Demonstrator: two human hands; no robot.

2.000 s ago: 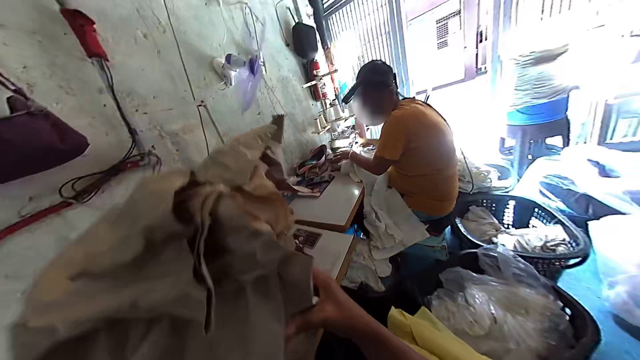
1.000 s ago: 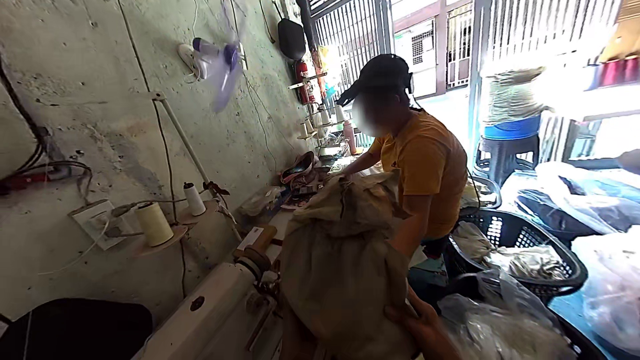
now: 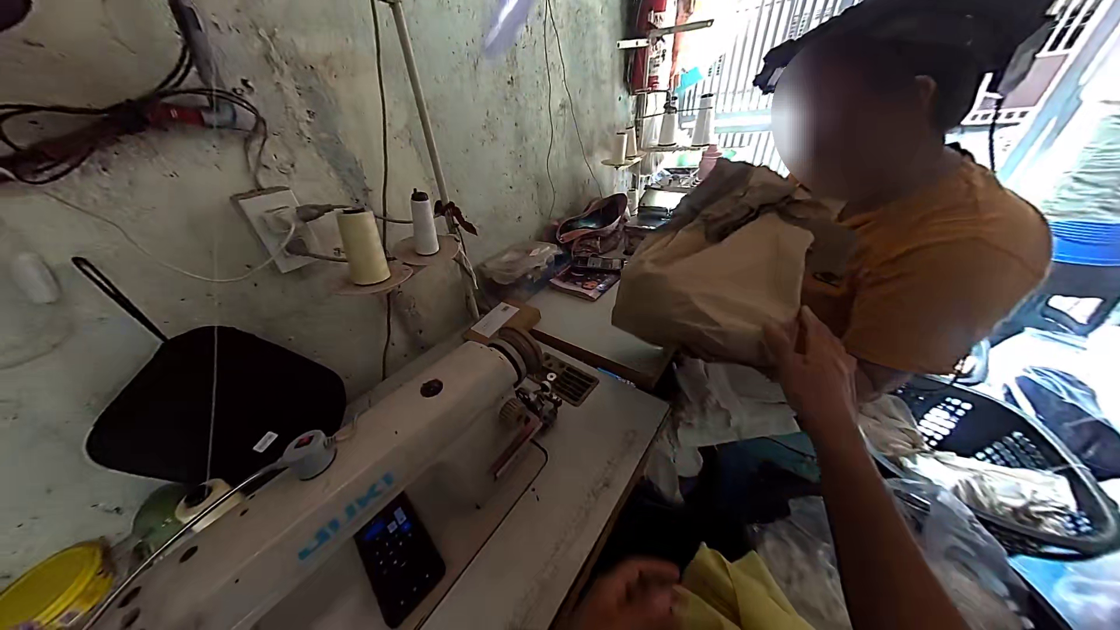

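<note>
My right hand reaches out from the lower right and grips the edge of a bunched khaki cloth piece, which is raised over the table edge in front of the co-worker's chest. The co-worker's hands are hidden, so I cannot tell whether they also touch the cloth. Low in the view, my left hand is blurred and partly cut off by the frame, right beside a yellow cloth; whether it holds that cloth is unclear. A white Juki sewing machine lies to the left of both hands.
A person in an orange shirt is close at right. Thread cones stand by the wall. The machine table ends left of my right arm. A black plastic basket with cloth and clear plastic bags are at lower right.
The khaki cloth has moved away from me toward the co-worker, with my right hand on it. My left hand has come into view at the bottom. The view has swung, showing more of the sewing machine.
</note>
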